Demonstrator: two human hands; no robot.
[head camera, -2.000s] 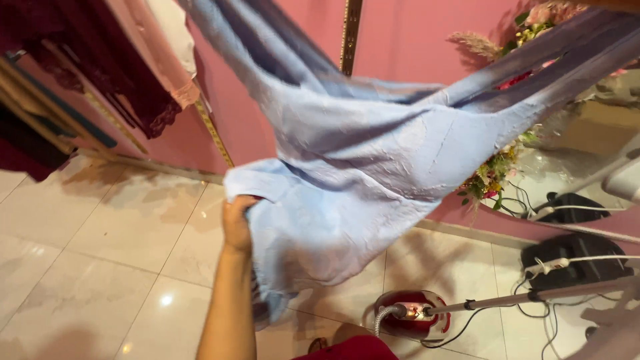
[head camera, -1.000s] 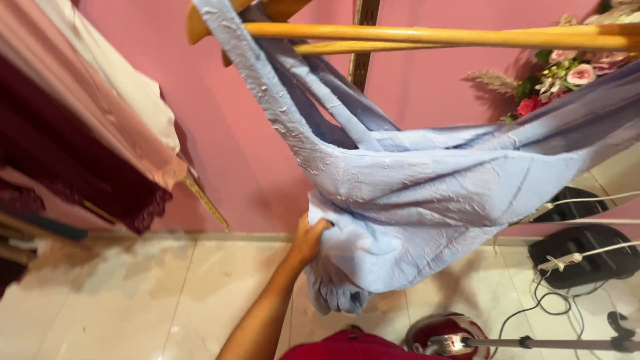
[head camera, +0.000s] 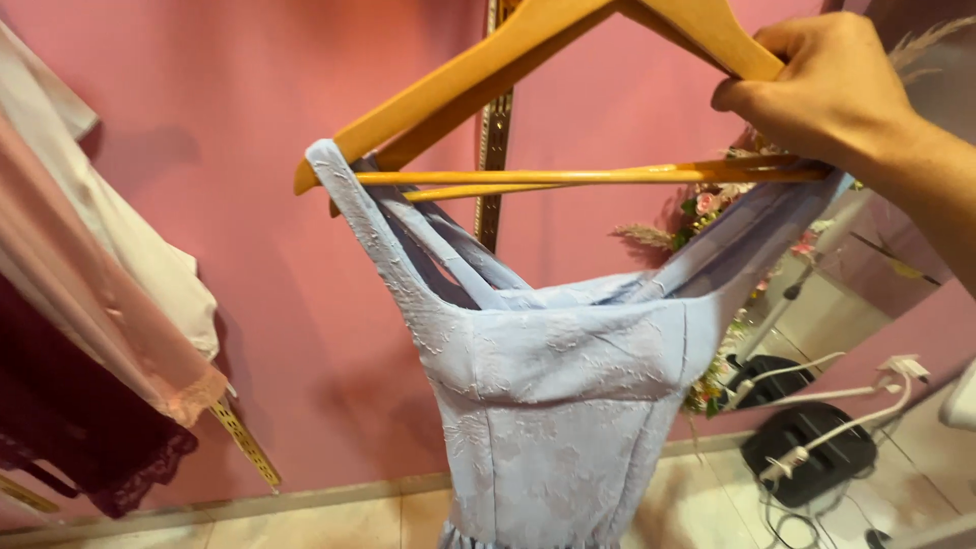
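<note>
A light blue textured dress (head camera: 564, 366) hangs by its straps from two wooden hangers (head camera: 457, 84), one behind the other. My right hand (head camera: 831, 91) grips the right shoulder of the hangers, thumb toward me, near the dress's right strap. The bodice faces me, and the gathered top of the skirt runs out of the bottom of the view. My left hand is not in view.
White, pink and dark red garments (head camera: 46, 366) hang at the left before a pink wall. Behind the dress stands a slotted metal upright (head camera: 496, 130). At the right are flowers (head camera: 709, 206), a mirror (head camera: 823, 305) and a black base (head camera: 808, 454) with white cables on the tiled floor.
A hand held the dress's lower part in both earlier frames; it is gone from there. My right hand now shows on the hangers, and the dress hangs straighter. The view has tilted up.
</note>
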